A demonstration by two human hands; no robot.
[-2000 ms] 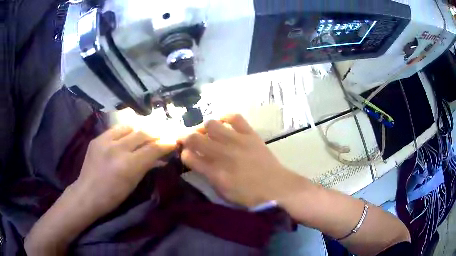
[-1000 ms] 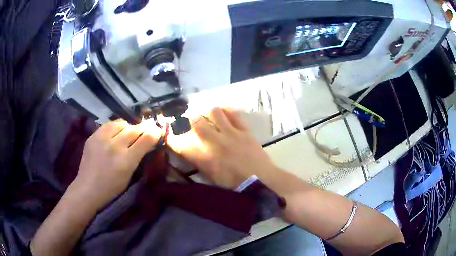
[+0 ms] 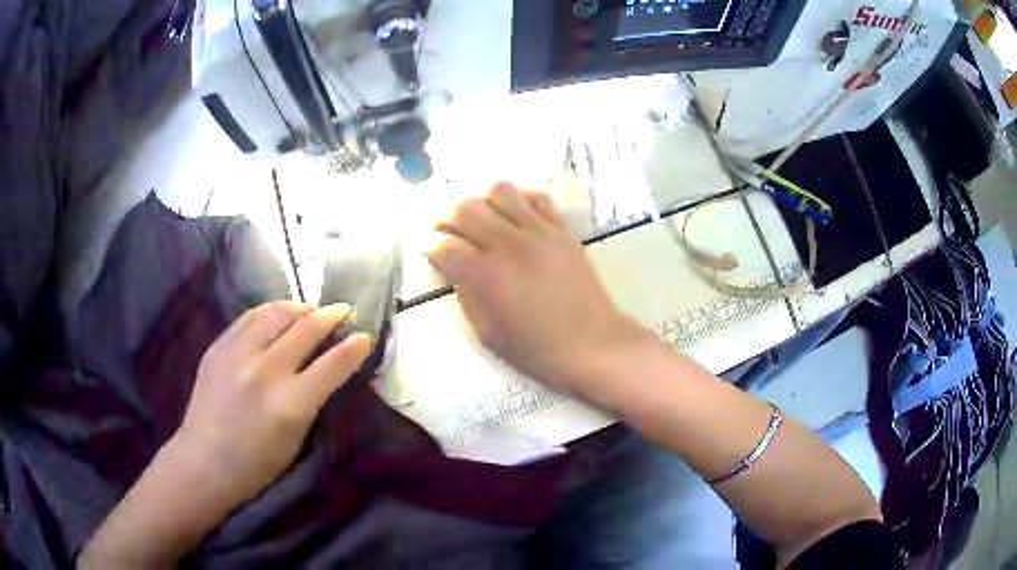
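The grey garment panel [image 3: 123, 262] with maroon fabric [image 3: 468, 479] drapes over the left of the table and the lap. My left hand [image 3: 262, 379] pinches the garment's edge, where a grey part lies brightly lit, away from the presser foot. My right hand [image 3: 524, 273] rests right of the presser foot [image 3: 362, 150], fingers curled; whether it holds something small is hidden. The white sewing machine head [image 3: 346, 67] stands above, and the lamp glare blurs the needle area.
White tape strips [image 3: 608, 173] lie on the machine bed. Snips [image 3: 794, 198] and a beige cord [image 3: 719, 267] lie right of them. A ruler scale [image 3: 714, 317] runs along the front edge. A maroon bundle with white strands [image 3: 937, 367] hangs at right.
My hands have moved apart. The garment edge has come away from the presser foot towards me, in my left hand. The machine sits higher in view.
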